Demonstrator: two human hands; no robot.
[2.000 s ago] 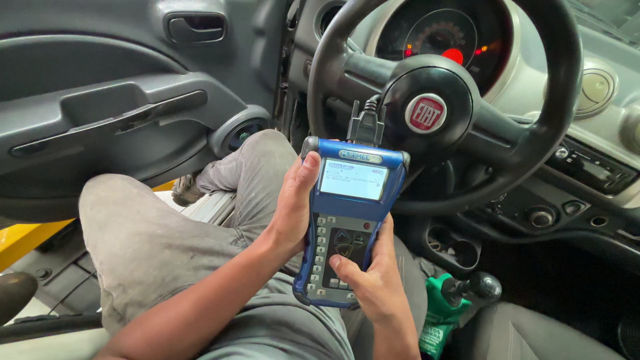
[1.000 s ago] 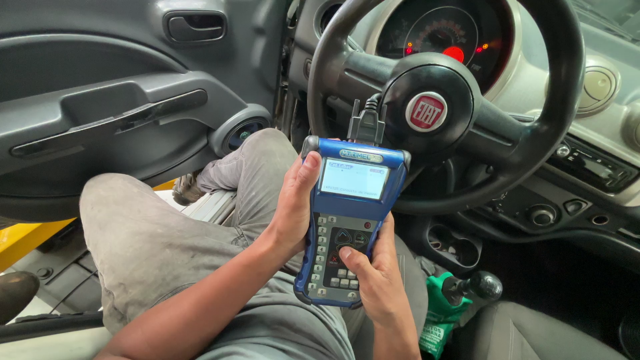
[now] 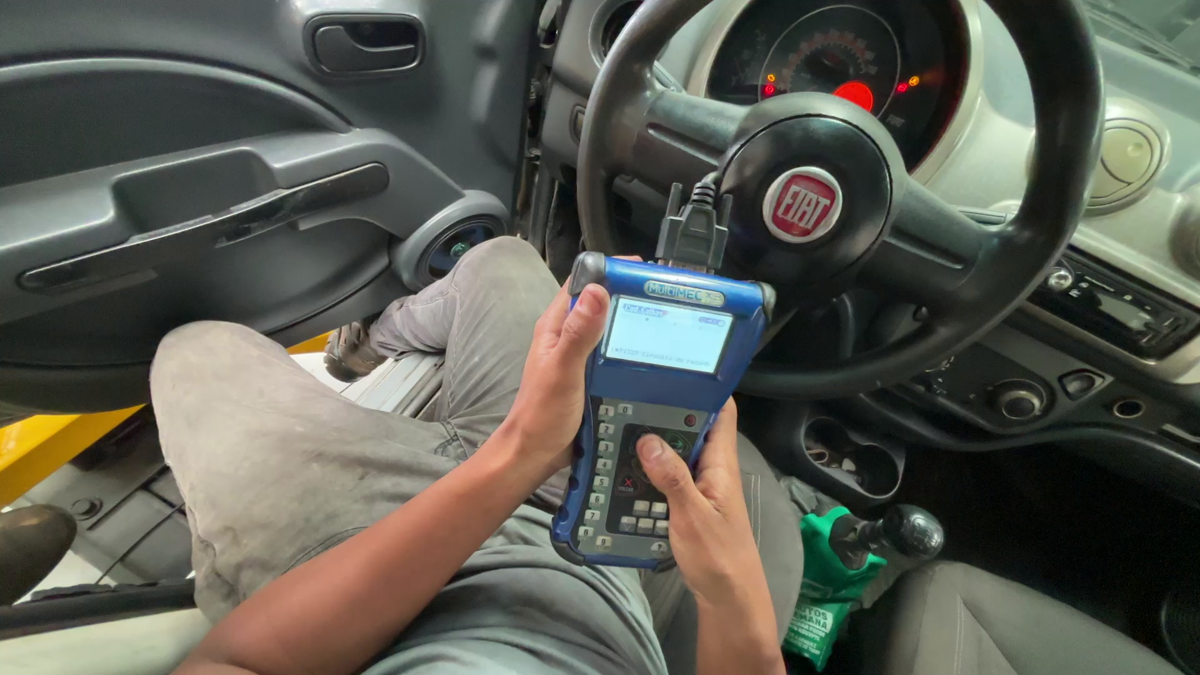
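Observation:
A blue handheld automotive scan tool (image 3: 647,375) with black corner guards lies tilted in front of me, its screen lit and bearing writing. My left hand (image 3: 558,375) grips its upper left side, thumb beside the screen. My right hand (image 3: 703,497) holds the lower right side, its thumb on the dark round-key area of the keypad. A black cable connector (image 3: 694,230) is plugged into the top end, close to the Fiat steering wheel (image 3: 998,253). The fingers behind the tool are mostly hidden.
Behind the wheel, the instrument cluster (image 3: 825,66) shows red and amber lights. The door panel (image 3: 216,206) stands open at left. At lower right are a gear knob (image 3: 914,532), a green bag (image 3: 825,591), a cup holder (image 3: 862,469) and a grey seat (image 3: 994,623).
My right thumb has moved up the keypad. The text on the tool's screen has changed. My left hand keeps its hold on the tool's side.

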